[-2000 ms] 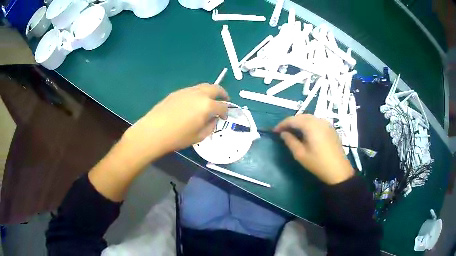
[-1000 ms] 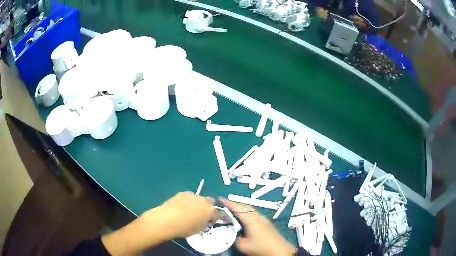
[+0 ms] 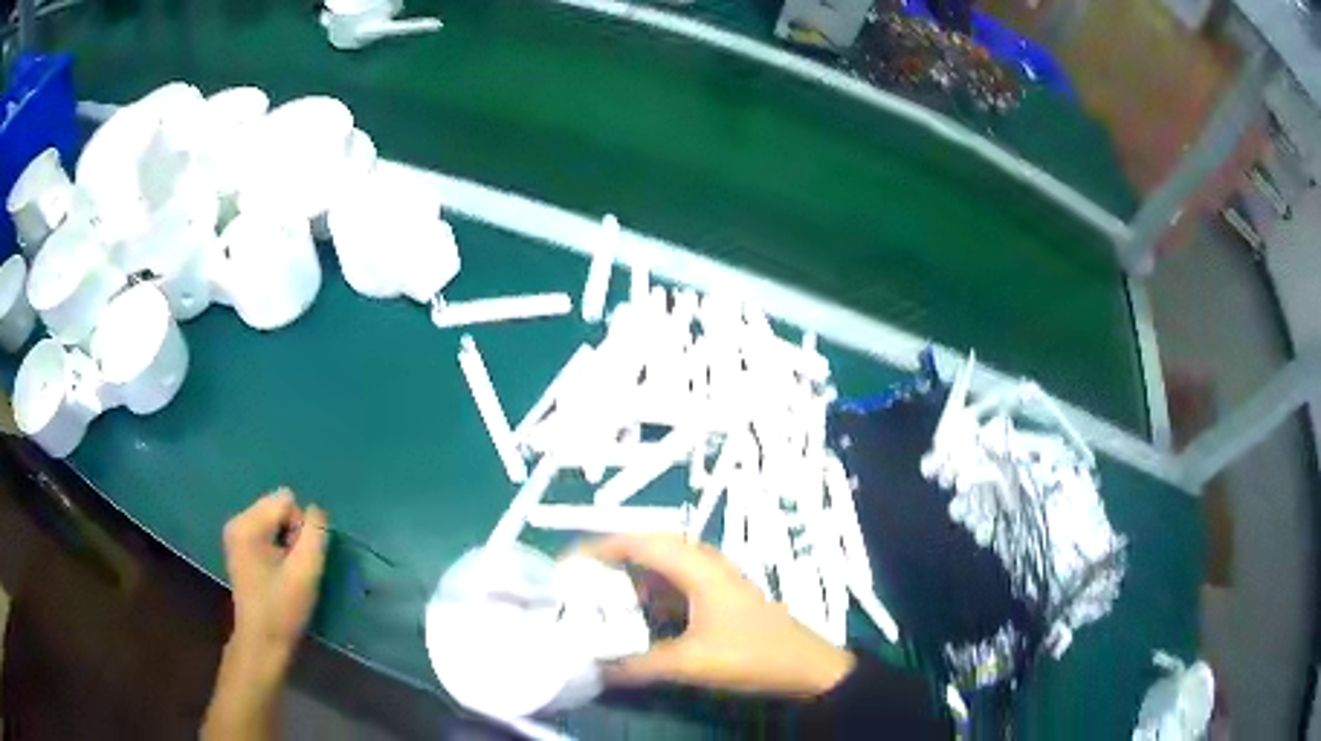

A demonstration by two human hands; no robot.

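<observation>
My right hand (image 3: 710, 615) holds a round white housing (image 3: 500, 637) at the bench's near edge. The housing is tilted, and a white stick antenna (image 3: 526, 502) projects from behind its top. The palm side and some fingertips are hidden. My left hand (image 3: 275, 565) is apart from the housing, to its left, with its fingers pinched. A thin dark wire (image 3: 357, 546) trails to the right from its fingertips. A large heap of white stick antennas (image 3: 753, 434) lies beyond my right hand.
White housings (image 3: 275, 268) are piled at left beside a blue bin (image 3: 36, 123). A black cable bundle (image 3: 920, 507) and white pieces with dark wires (image 3: 1036, 507) lie at right. A white unit (image 3: 1176, 702) lies at the lower right. A pale rail (image 3: 507, 213) edges the green strip behind.
The camera view has shifted. My left hand has left the housing and moved left with the thin wire. My right hand now grips the housing, which has tilted from its earlier flat position.
</observation>
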